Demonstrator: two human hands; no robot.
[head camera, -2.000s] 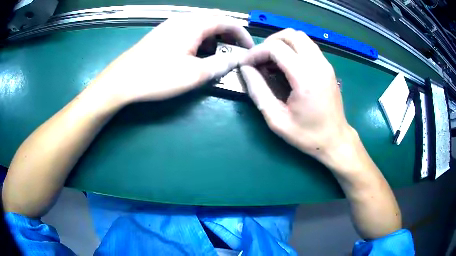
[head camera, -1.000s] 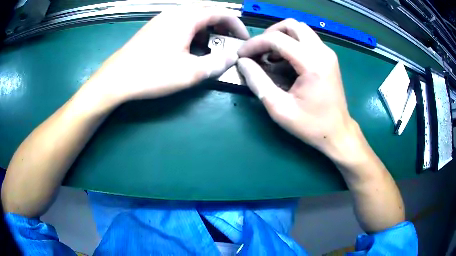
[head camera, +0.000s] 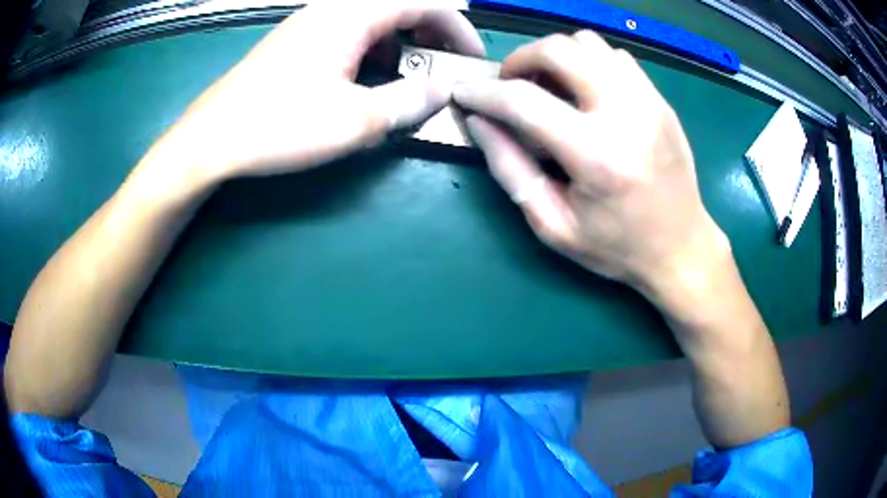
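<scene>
A silver-grey metal plate (head camera: 443, 128) lies on the green mat under both hands, with a round screw or hole near its upper left corner. My left hand (head camera: 321, 102) lies over the plate's left part, thumb and index finger curved around it and gripping it. My right hand (head camera: 608, 156) is at the plate's right part, its thumb and index fingertips pinched together at the plate's middle, close to my left thumb tip. Anything between the fingertips is too small to tell. The plate's right end is hidden by my right hand.
Long silver rails (head camera: 185, 23) run along the far side of the green mat (head camera: 418, 282). A blue bar (head camera: 622, 21) lies along them. At right are a white paper slip (head camera: 777, 160), a dark pen (head camera: 785, 230) and a pale speckled bar with dark edges (head camera: 869, 209).
The whole view has shifted, so the plate and rails sit higher in the picture. My right fingers have closed in more over the plate. My left hand still holds the plate.
</scene>
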